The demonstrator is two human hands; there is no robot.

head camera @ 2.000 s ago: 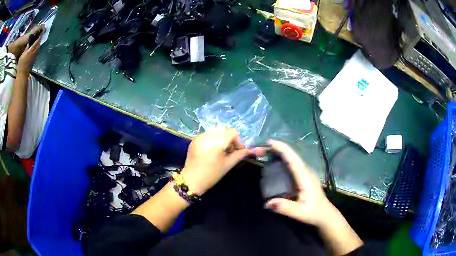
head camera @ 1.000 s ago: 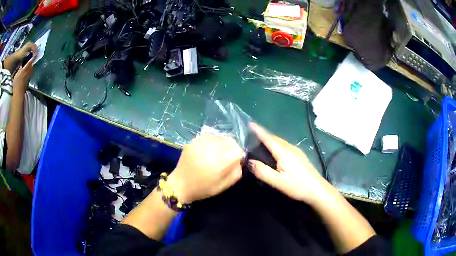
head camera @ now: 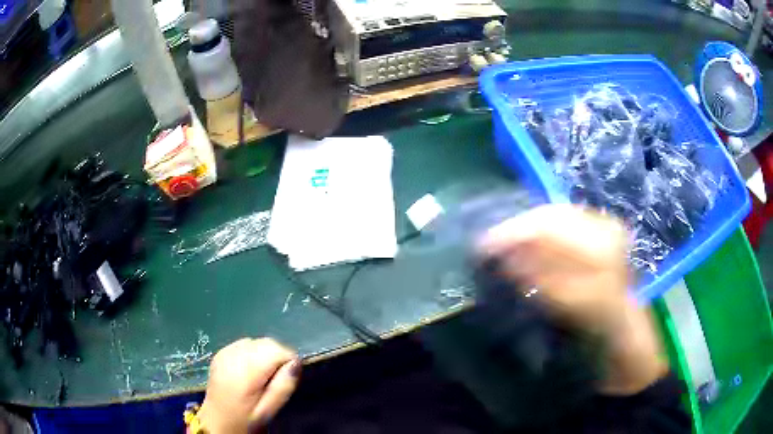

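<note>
My right hand (head camera: 576,271), blurred by motion, holds a blurred clear poly bag (head camera: 487,212) in front of the blue basket (head camera: 530,165). A dark shape shows below its fingers, too blurred to make out clearly. The basket holds a heap of shiny bagged black pieces (head camera: 606,144). My left hand (head camera: 250,381) is at the bench's front edge with its fingers curled in and nothing visible in it.
A white stack (head camera: 335,203), small white block (head camera: 425,211) and plastic scrap (head camera: 233,236) lie on the green bench (head camera: 212,297). Black adapters (head camera: 59,246) lie left. Behind are a carton (head camera: 180,161), bottle (head camera: 214,68) and grey instrument (head camera: 419,42). A green bin (head camera: 737,339) is beneath the basket.
The view has swung right, bringing the whole blue basket into sight. My hands have parted; my right hand has moved to the basket with the bag, and my left hand has let go.
</note>
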